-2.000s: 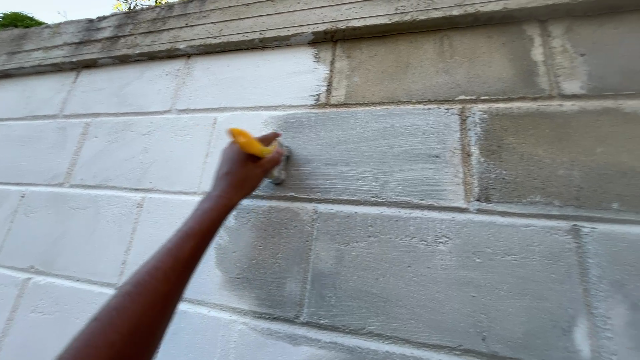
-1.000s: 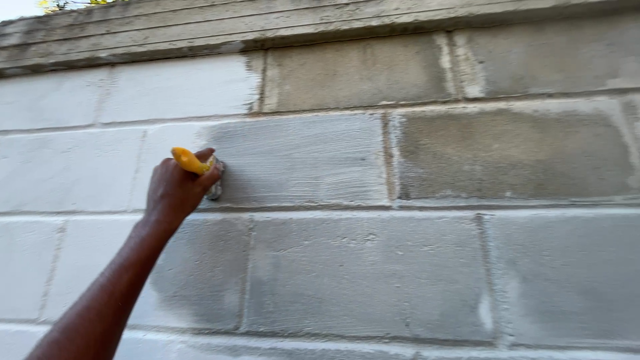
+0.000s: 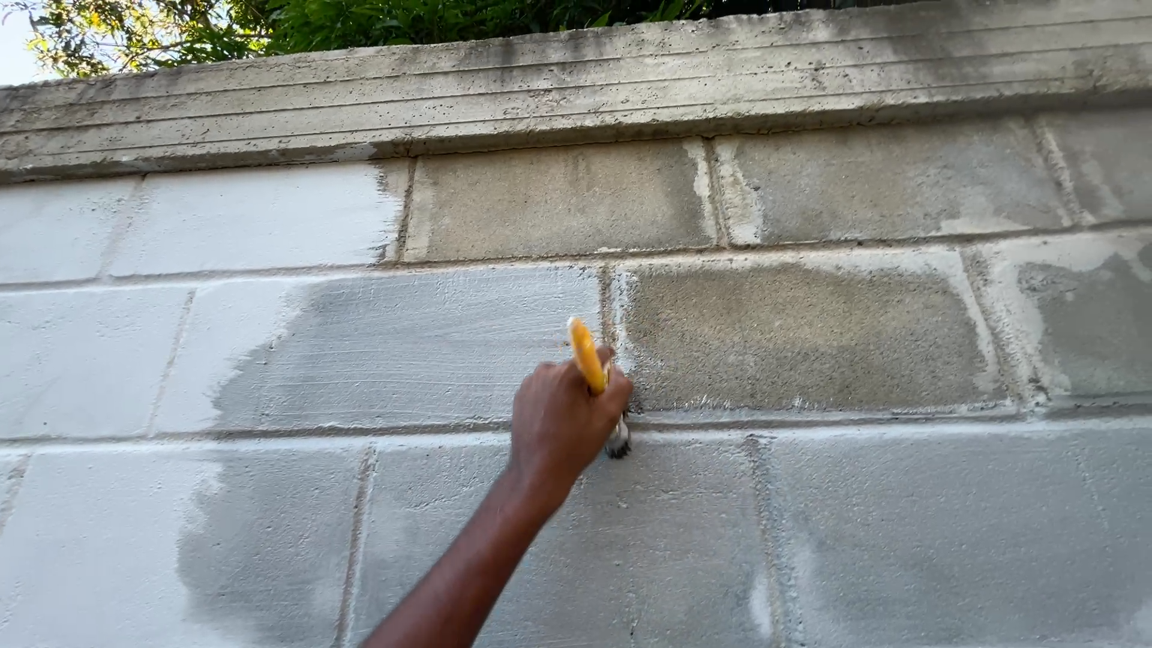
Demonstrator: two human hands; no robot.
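My left hand (image 3: 567,414) is closed around a paintbrush with a yellow handle (image 3: 587,355), its back turned to me. The handle points up, and the dark, paint-marked bristles (image 3: 618,441) are at the wall, just below the horizontal mortar joint (image 3: 684,421). Above and left of the hand, a concrete block (image 3: 423,351) bears thin, streaky, greyish-white paint. To the right is a bare brownish block (image 3: 810,333) with whitish edges. My right hand is not in view.
A ridged concrete coping (image 3: 540,85) juts out along the wall's top, with green foliage (image 3: 405,22) above it. White-painted blocks (image 3: 261,216) lie at left; greyish blocks (image 3: 954,522) at lower right.
My left hand has moved right along the wall with the brush, from the block's left part to the joint near its lower right corner. The view has shifted, showing more coping and foliage.
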